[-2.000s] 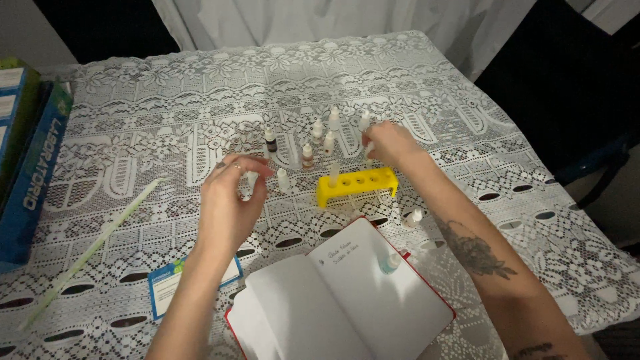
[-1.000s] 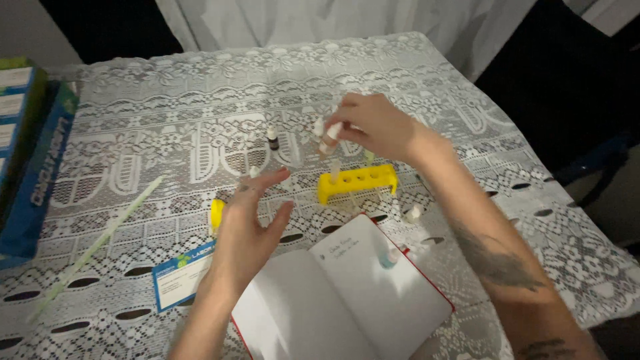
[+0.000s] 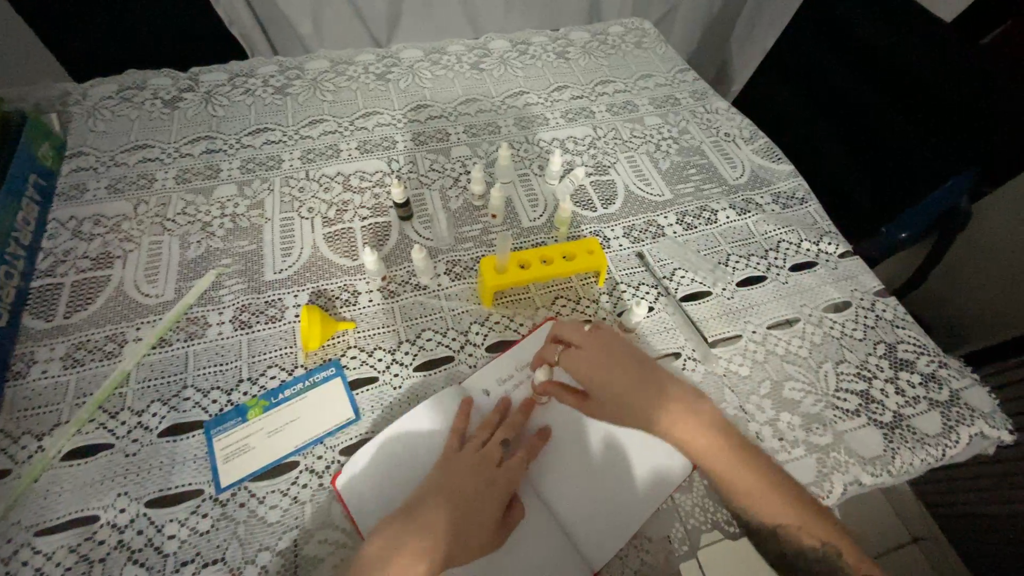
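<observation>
My left hand [image 3: 484, 468] lies with spread fingers on the pages of an open red-covered notebook [image 3: 412, 468], near its centre fold. Just right of it, my right hand [image 3: 596, 376] pinches a small white-capped dropper bottle [image 3: 543, 384] over the right page, which bears handwriting. Beyond the notebook stands a yellow test tube rack [image 3: 544, 270] with a clear tube [image 3: 502, 253] in its left hole. Several small dropper bottles are behind the rack, among them one with dark liquid [image 3: 402, 202] and one tilted bottle [image 3: 570, 182].
A yellow funnel [image 3: 318, 328] lies left of the rack, near a blue-bordered printed card [image 3: 284, 426]. A pale green strip [image 3: 112, 388] lies at the left, beside a blue box [image 3: 28, 216]. Right of the rack are a thin dark rod [image 3: 672, 296], clear plastic pieces [image 3: 694, 262] and another bottle [image 3: 634, 315].
My right hand has come from the bottles behind the rack down to the notebook. My left hand has moved right, onto the pages, leaving the funnel in full view.
</observation>
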